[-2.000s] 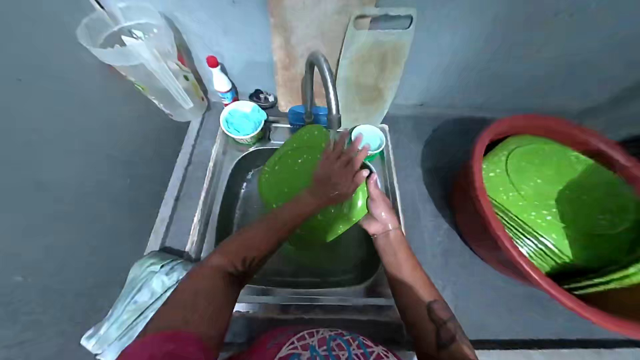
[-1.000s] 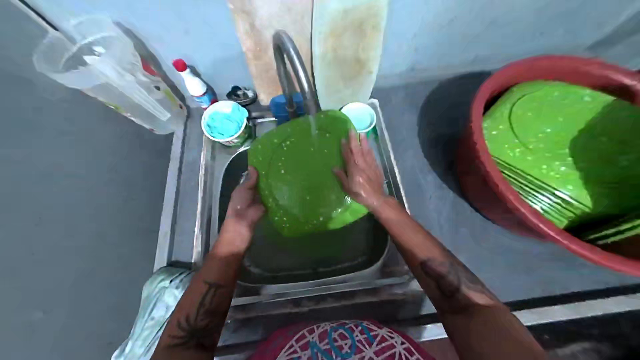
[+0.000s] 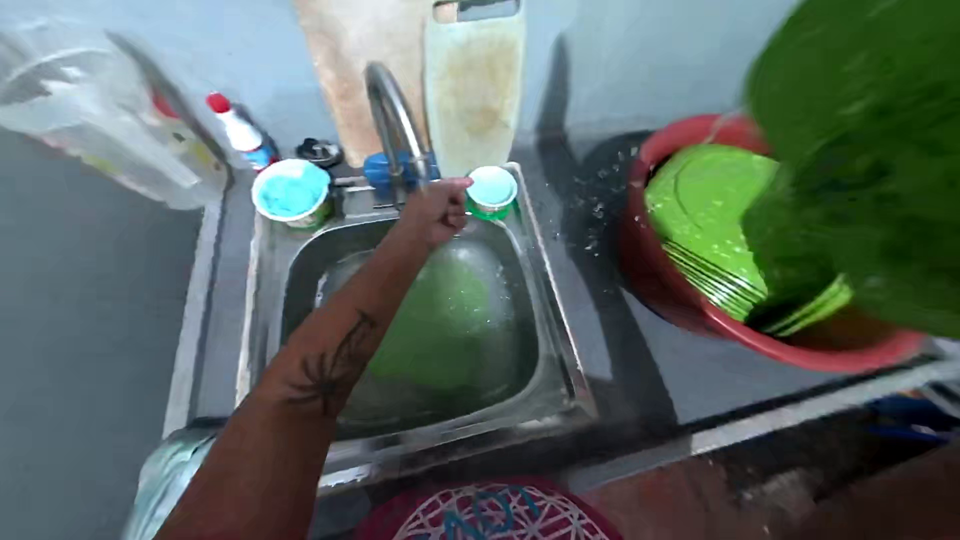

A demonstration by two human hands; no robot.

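My left hand (image 3: 442, 210) is at the spout of the metal faucet (image 3: 397, 112), over the back of the sink, its fingers curled and nothing visible in it. Below, a green speckled plate (image 3: 442, 322) lies in the water of the steel sink (image 3: 551, 330). At the upper right, a large green speckled plate (image 3: 862, 150), blurred, is raised over the red plastic tub (image 3: 675, 307). My right hand is out of sight. Inside the tub, several green speckled plates (image 3: 712, 202) stand stacked on edge.
Behind the sink stand a tub of blue paste (image 3: 291, 191), a white cup (image 3: 491, 187), a red-capped bottle (image 3: 240, 135) and a cutting board (image 3: 476, 90). A clear plastic pitcher (image 3: 112, 112) is at the left, a cloth (image 3: 169, 480) at the counter's front edge.
A green plate that both hands held over the sink is no longer there; a green plate is now raised at the right. The left hand has moved to the faucet. The right hand has left the view.
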